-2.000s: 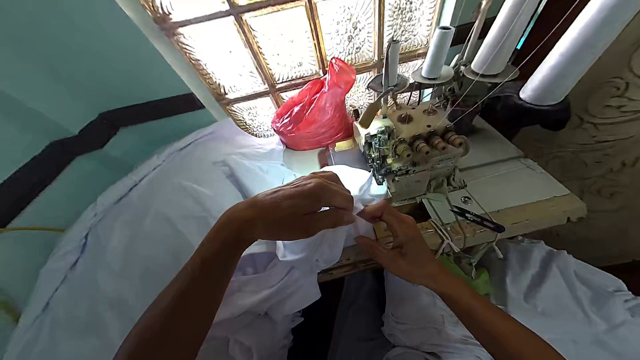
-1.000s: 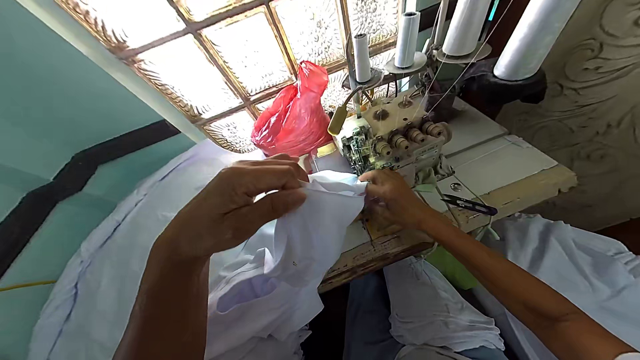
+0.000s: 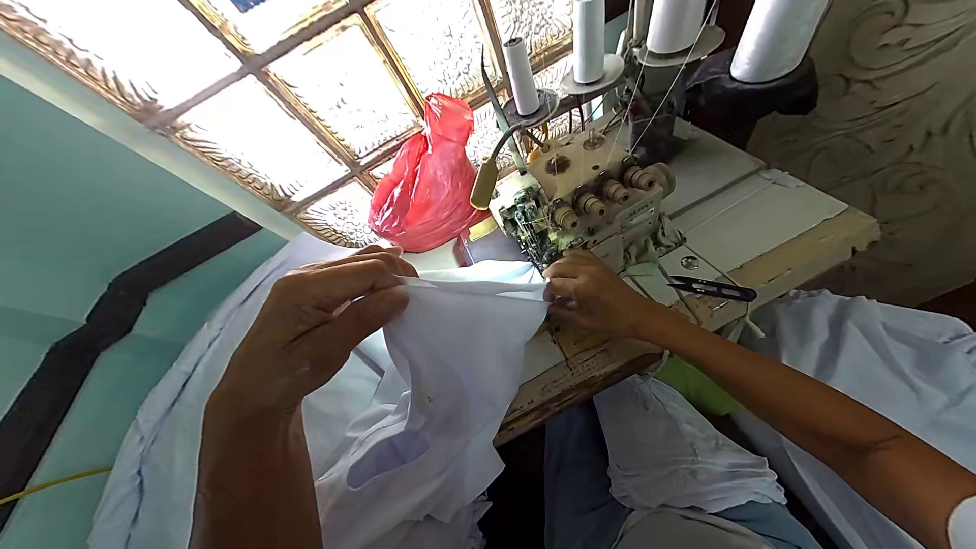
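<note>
My left hand [image 3: 328,320] pinches one end of the edge of a white fabric piece [image 3: 457,351] between thumb and fingers. The other end of that edge is in the fingers of my right hand [image 3: 583,293], close to the front of an overlock sewing machine [image 3: 587,198]. Between both hands the edge is stretched nearly level, and the cloth hangs below it with an oval opening showing. Black thread snips [image 3: 713,288] lie on the table to the right of my right hand. The machine's needle area is partly hidden behind my right hand.
A red plastic bag [image 3: 427,187] stands by the glass-block window, left of the machine. White thread cones [image 3: 521,76] rise behind it. The worn wooden table edge [image 3: 583,385] runs below my hands. More white cloth [image 3: 877,358] lies at right, and a large white heap [image 3: 191,381] at left.
My hands have drawn apart since two seconds ago, when they were nearly together. The fabric edge is now stretched between them. The view has shifted somewhat.
</note>
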